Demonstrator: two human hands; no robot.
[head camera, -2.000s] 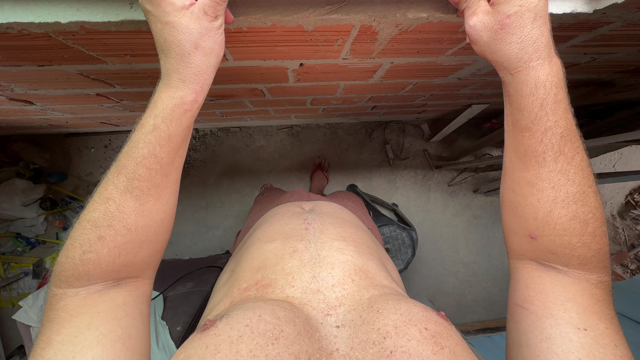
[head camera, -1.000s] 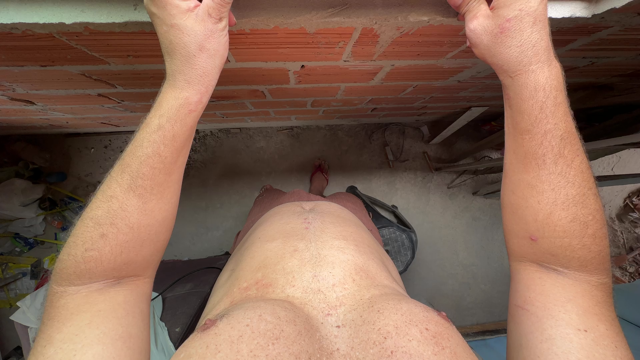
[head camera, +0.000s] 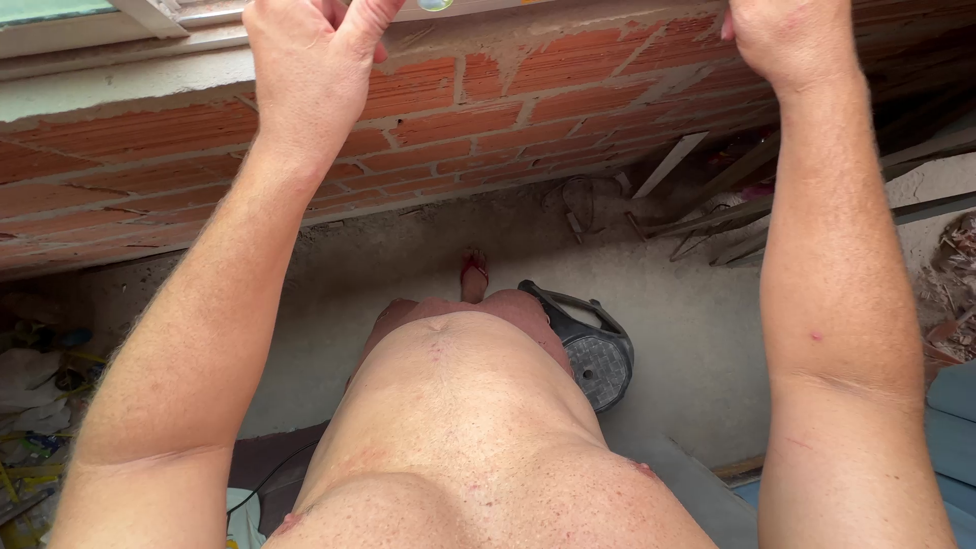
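My left hand (head camera: 313, 65) is raised at the top of the head view, in front of a window sill (head camera: 130, 88); its thumb points right and its fingertips are cut off by the frame's edge. Just right of the thumb shows the rounded end of a clear greenish thing (head camera: 435, 4), over a pale strip (head camera: 488, 9) along the ledge. My right hand (head camera: 797, 38) is at the top right with its fingers curled, partly out of frame. What either hand holds is hidden.
A brick wall (head camera: 457, 114) runs below the ledge. Beside my legs stands a black plastic stool (head camera: 598, 370) on the concrete floor (head camera: 686, 343). Wooden boards (head camera: 732, 183) lean at the right, and mixed clutter (head camera: 38, 389) lies at the left.
The view has tilted and shifted, and a window frame now shows at the top left. The clear greenish thing has come into view between my hands. My left thumb now reaches out to the right.
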